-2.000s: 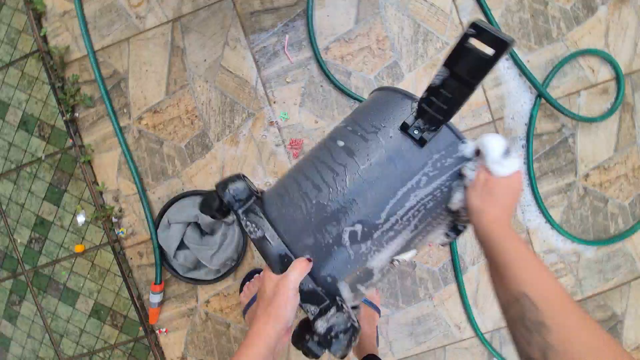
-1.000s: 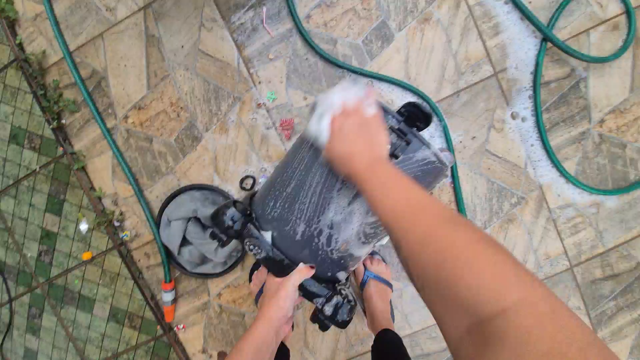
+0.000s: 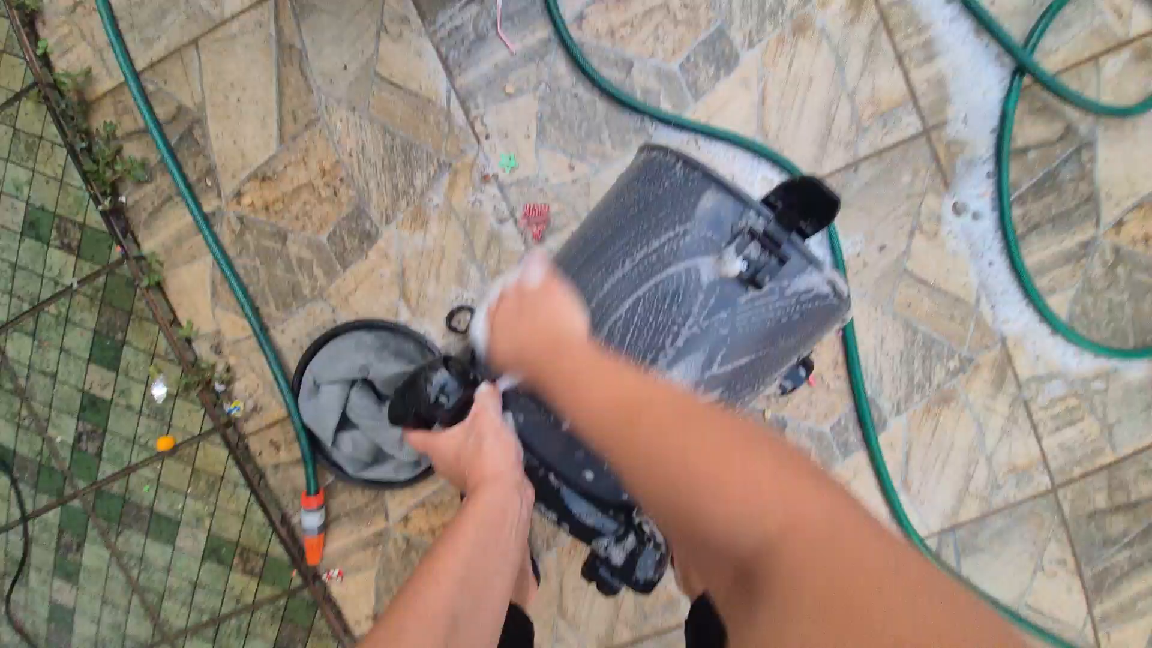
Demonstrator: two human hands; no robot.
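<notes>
A dark grey plastic drum [image 3: 693, 279], apparently a vacuum cleaner's tank, lies tilted on its side, streaked with suds. Its black wheeled base [image 3: 576, 486] faces my body, and a black latch [image 3: 801, 205] sticks out near the far end. My left hand [image 3: 481, 441] grips the base beside a black caster housing [image 3: 435, 393]. Blurred by motion, my right hand [image 3: 535, 315] presses a white sudsy cloth or sponge [image 3: 481, 324] against the drum's left side close to the base; most of the cloth is hidden by the hand.
A round black-rimmed grey cloth filter [image 3: 355, 405] lies left of the base. A green hose [image 3: 202, 216] with an orange connector [image 3: 312, 526] runs along the left; more hose [image 3: 855, 378] passes behind and right of the drum. Foam [image 3: 976, 207] streaks the stone-patterned tiles. My feet are largely hidden below.
My right hand has moved from the drum's far right end, over its upper side, to the left near the base. My left hand has shifted from the base's middle to its left caster. The drum has turned.
</notes>
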